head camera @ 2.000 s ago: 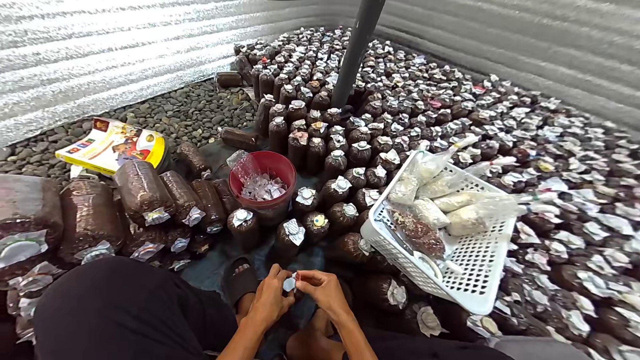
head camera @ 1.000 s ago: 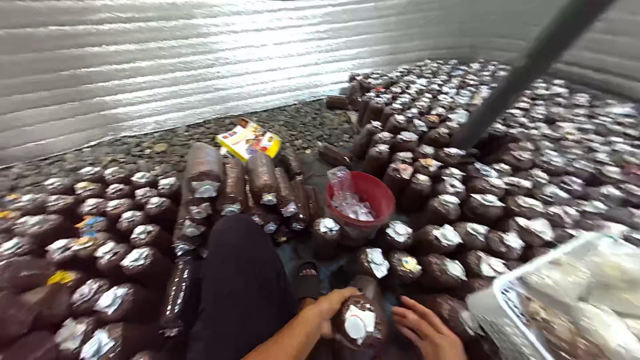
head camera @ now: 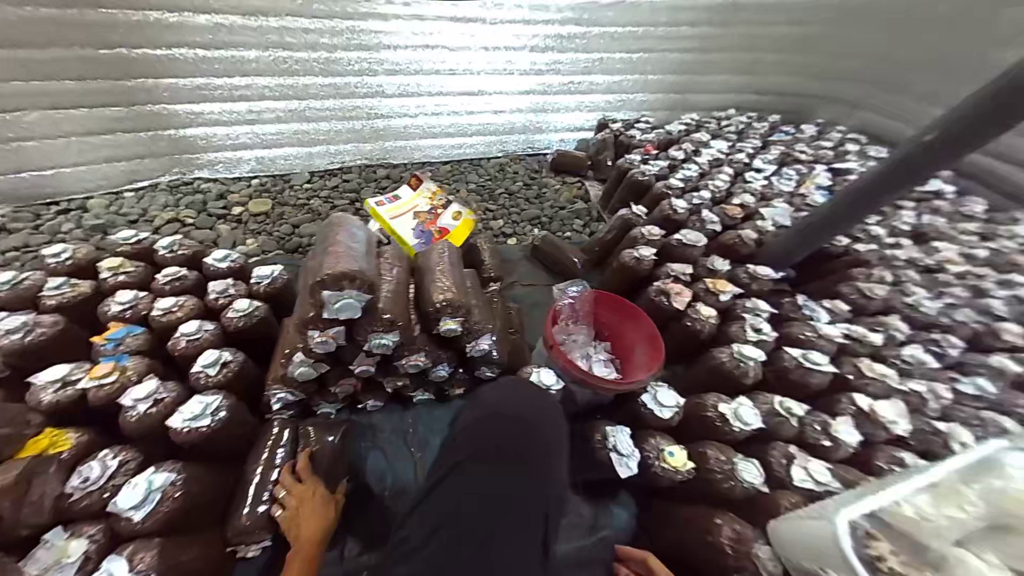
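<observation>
My left hand rests with spread fingers on the near end of a dark substrate-filled plastic bag lying on the dark ground sheet, at the lower left. Right beside it lies another filled bag. Whether my fingers grip the bag is not plain. Only some fingers of my right hand show at the bottom edge, near the standing bags; what it holds is hidden. A red plastic bucket, with clear plastic and white scraps inside, stands beyond my knee.
A pile of filled bags lies ahead, a yellow and white printed packet at its back. Paper-capped bags stand on both sides. A white plastic basket is at lower right, a dark pole slants above, and gravel borders the reflective wall.
The view has swung left. My left hand has moved from the paper-capped bag between my hands to a bag lying at the left. My right hand is now mostly out of view.
</observation>
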